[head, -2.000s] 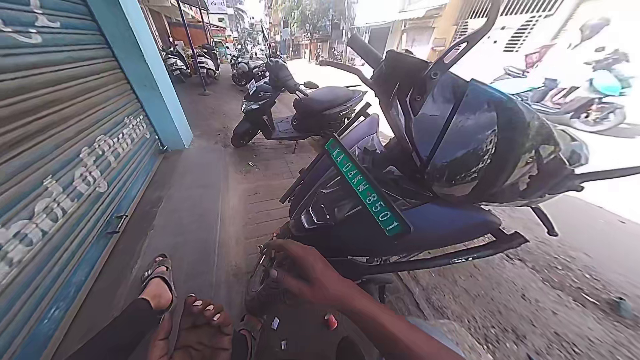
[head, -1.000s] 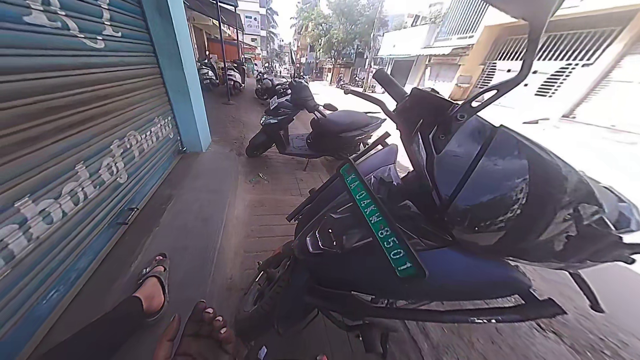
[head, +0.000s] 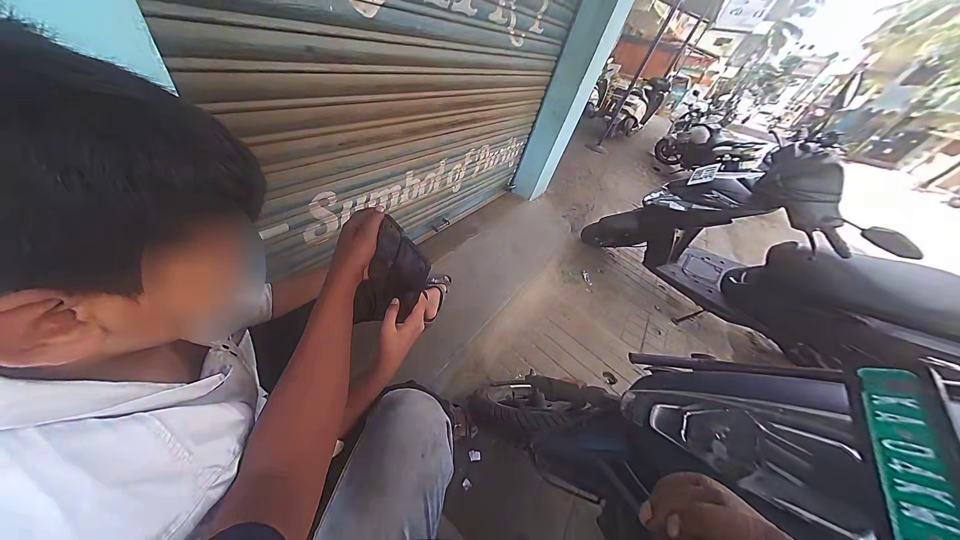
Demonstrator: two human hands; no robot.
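Observation:
My left hand, at the end of a bare forearm, grips the upper edge of a dark flat object; its exact kind is unclear. Another person's hand touches its lower edge. That person, in a white shirt, is close on the left. My right hand is at the bottom right with curled fingers, beside the dark body of a two-wheeler with a green number plate. Whether it grips anything cannot be told. A wheel lies low between the two hands.
A ribbed roller shutter with painted lettering and a light blue pillar stand behind the hands. A black scooter is parked at the right, with more two-wheelers beyond. A knee in grey jeans is at the bottom centre. Small scraps lie on the ground.
The view has swung left. The person in white and the dark flat object are now in view. My right hand, near the wheel two seconds ago, is now beside the two-wheeler's body.

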